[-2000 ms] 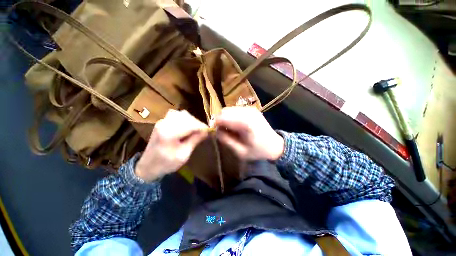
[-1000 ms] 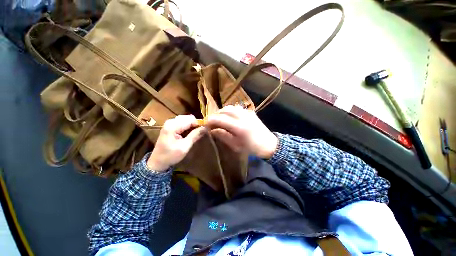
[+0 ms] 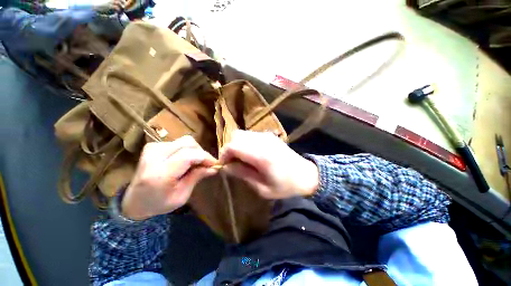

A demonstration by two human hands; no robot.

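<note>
A tan-brown tote bag lies open on my lap, its mouth facing away from me. A narrow zipper strip runs along the opening. My left hand and my right hand meet at the near end of the zipper. Both pinch a tiny tan zipper end between thumbs and fingertips; the fingers hide most of it. One bag handle loops out over the table edge and is blurred. A small shiny spot shows on the bag's left flap.
Brown bags are heaped at the left on a dark surface with a yellow line. A hammer, a thin tool and a red strip lie on the pale worktable. Another person's blue sleeve is at upper left.
Both hands have moved lower and nearer to me with the zipper end, still pinching it. The handles have swung lower. More of the other person shows at upper left.
</note>
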